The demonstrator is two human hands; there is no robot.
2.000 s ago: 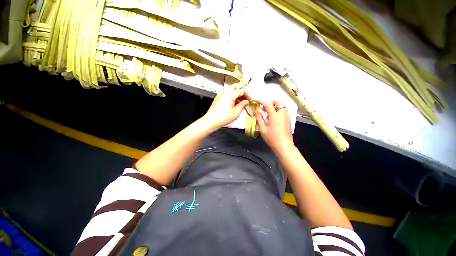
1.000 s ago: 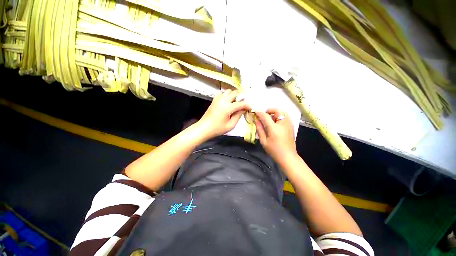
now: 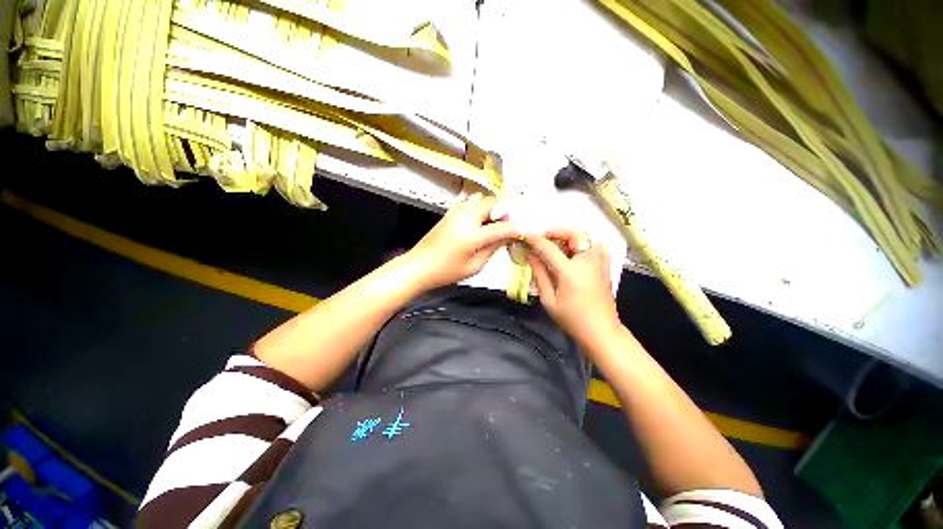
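A yellow-olive strap strip (image 3: pixel 519 281) hangs down from between my fingertips over the near edge of the white pounding board (image 3: pixel 558 212). My left hand (image 3: pixel 462 240) pinches the strip's upper part from the left. My right hand (image 3: pixel 575 281) pinches it from the right, its fingertips touching or nearly touching the left ones. The fingers hide the held end. The hammer (image 3: pixel 662 260) lies just right of my right hand, its dark head on the white surface and its pale yellow handle pointing down right past the table edge.
Stacked strips (image 3: pixel 114 88) fill the table's left, several long ones reaching toward my left hand. A loose strip bundle (image 3: pixel 817 124) lies slantwise at the upper right. The white table edge (image 3: pixel 765 302) runs across. A green container (image 3: pixel 863 465) and a blue item (image 3: pixel 52 480) are on the dark floor.
Both hands stay together at the strip, with small finger movements. The hanging strip part now sits slightly lower in the picture. The view has shifted a little; the hammer lies as before.
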